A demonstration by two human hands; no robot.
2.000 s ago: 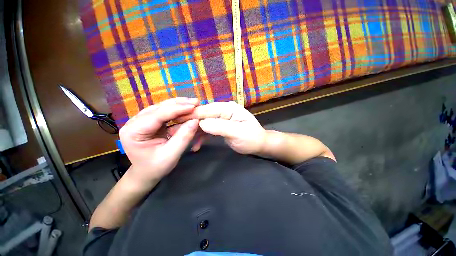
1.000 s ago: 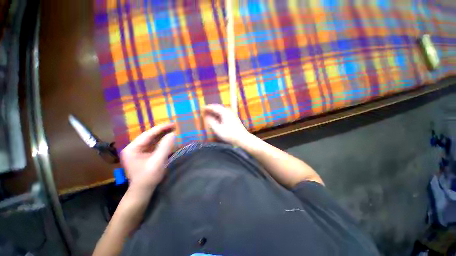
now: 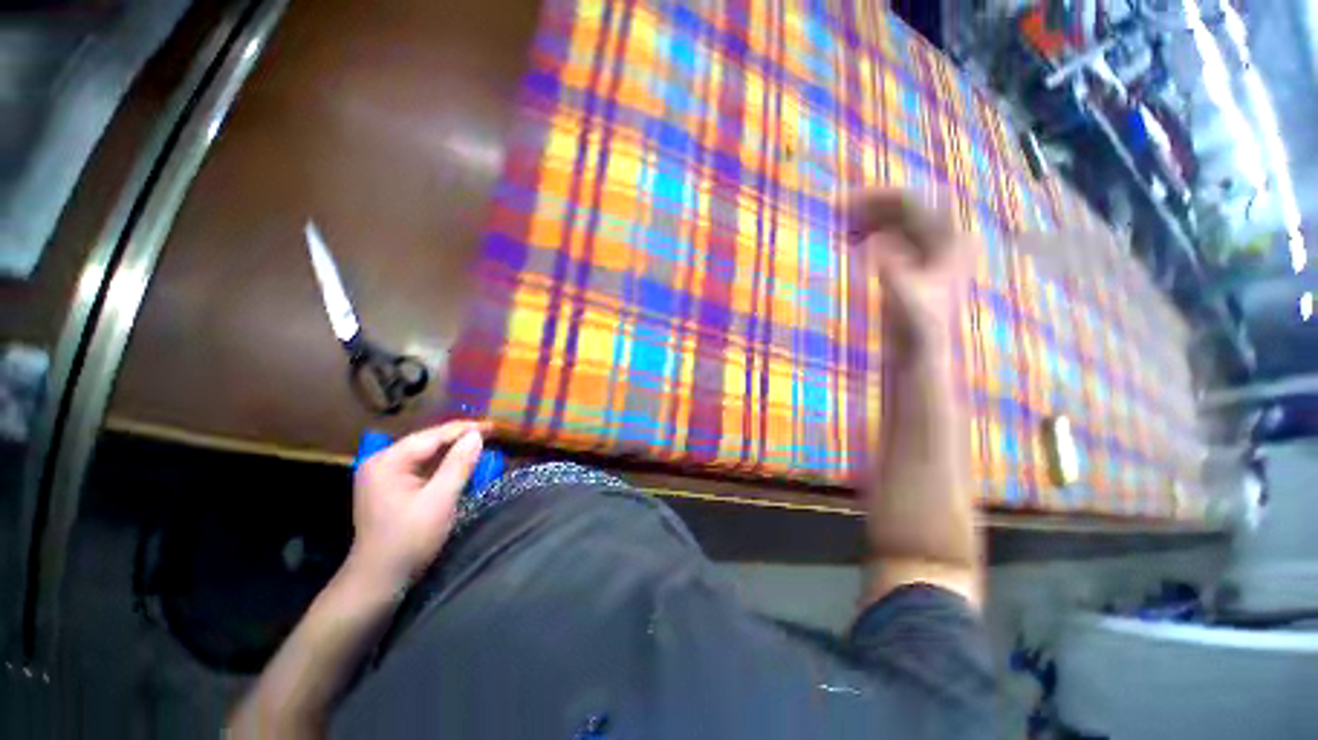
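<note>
Plaid fabric (image 3: 665,260) in orange, purple, yellow and turquoise lies over the table. My left hand (image 3: 415,499) is at the near table edge by the cloth's near left corner, thumb and forefinger close together; I cannot tell whether they pinch anything. My right hand (image 3: 911,246) is blurred and reaches over the middle of the cloth, fingers bent; what it holds, if anything, is unclear. The pale measuring stick cannot be made out. Fabric shears (image 3: 354,325) with black handles lie on the bare brown tabletop, left of the cloth.
A silver metal rail (image 3: 130,275) crosses at the left. Blue clamps (image 3: 484,470) sit at the near table edge beside my left hand. A pale yellowish block (image 3: 1062,451) rests on the cloth at the right. Blurred machines and strip lights show at the upper right.
The view has turned right. My right hand has moved away from my left, out over the cloth. The stick seen across the cloth before is no longer distinguishable.
</note>
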